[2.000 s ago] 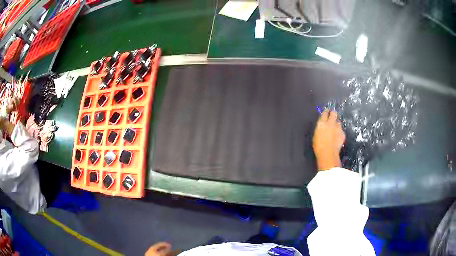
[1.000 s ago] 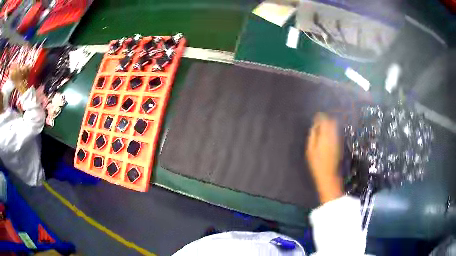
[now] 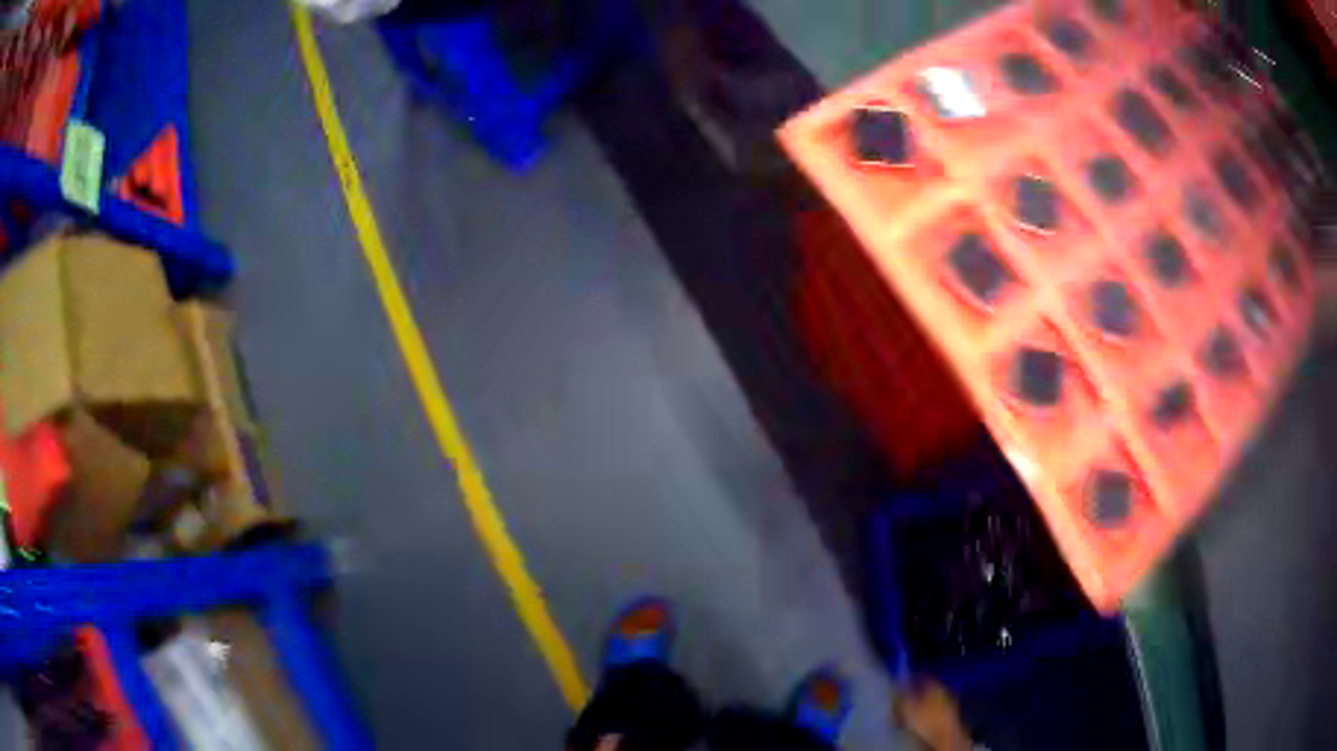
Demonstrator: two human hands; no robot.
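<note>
The orange-red compartment tray (image 3: 938, 220) is at the upper right, blurred and slanted, with dark square units (image 3: 1038, 377) in its pockets. One unit near its upper left corner looks pale and shiny. My right hand (image 3: 934, 716) is small and cut off at the bottom edge, beside a blue-edged container (image 3: 1012, 668) and well below the tray; its grip is unclear. A small patch of skin, probably my left hand (image 3: 609, 744), barely shows at the bottom edge, and its fingers are hidden.
Blue racks (image 3: 161, 580) stand at left with an open cardboard box (image 3: 110, 330). A yellow line (image 3: 425, 382) crosses the grey floor. A blue stool (image 3: 499, 110) is at the top. The green bench edge (image 3: 1173, 660) is at lower right. My feet (image 3: 641, 631) show at the bottom.
The view has swung left and down to the floor. The tray now appears at the upper right, and the clip heap and dark mat have left view. My right hand is away from the heap.
</note>
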